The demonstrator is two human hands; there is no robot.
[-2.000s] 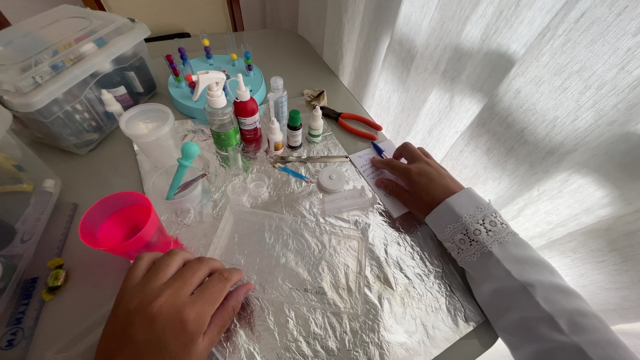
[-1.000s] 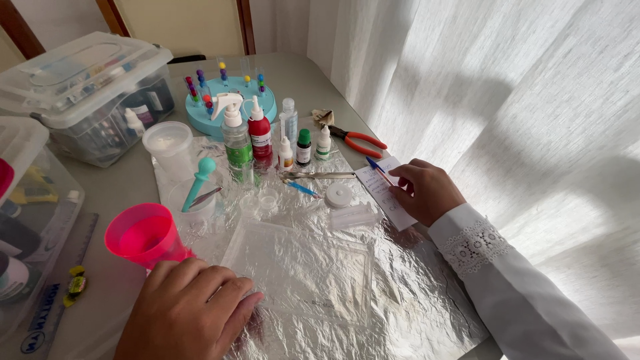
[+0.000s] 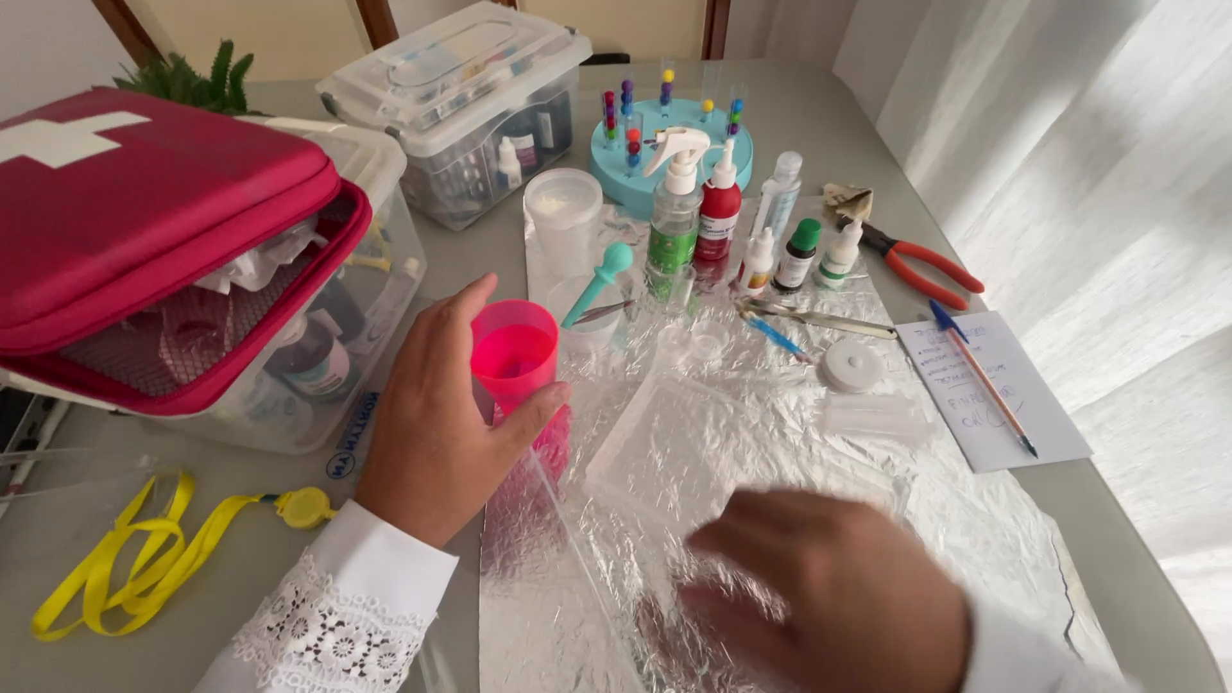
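Note:
My left hand (image 3: 448,414) is at the near side of a pink plastic cup (image 3: 515,356), thumb and fingers spread around it; whether it grips the cup is hard to tell. Blurred by motion, my right hand (image 3: 828,587) hovers over the aluminium foil (image 3: 972,558) with nothing visible in it. Between the hands and the bottles lies a clear shallow plastic tray (image 3: 674,433). Behind the cup, a teal dropper (image 3: 602,279) leans in a clear cup (image 3: 587,332). A blue pen (image 3: 982,380) rests on a handwritten paper (image 3: 1020,414) at the right.
A spray bottle (image 3: 676,217), a red bottle (image 3: 718,212), small dropper bottles, tweezers (image 3: 828,319) and orange-handled pliers (image 3: 929,272) stand or lie farther back. On the left are a partly unzipped red first-aid case (image 3: 173,231), lidded plastic bins (image 3: 481,115) and a yellow lanyard (image 3: 154,558).
My right hand has left the pen and paper and come back over the foil. My left hand has moved up to the pink cup. The view has swung left, showing the red case.

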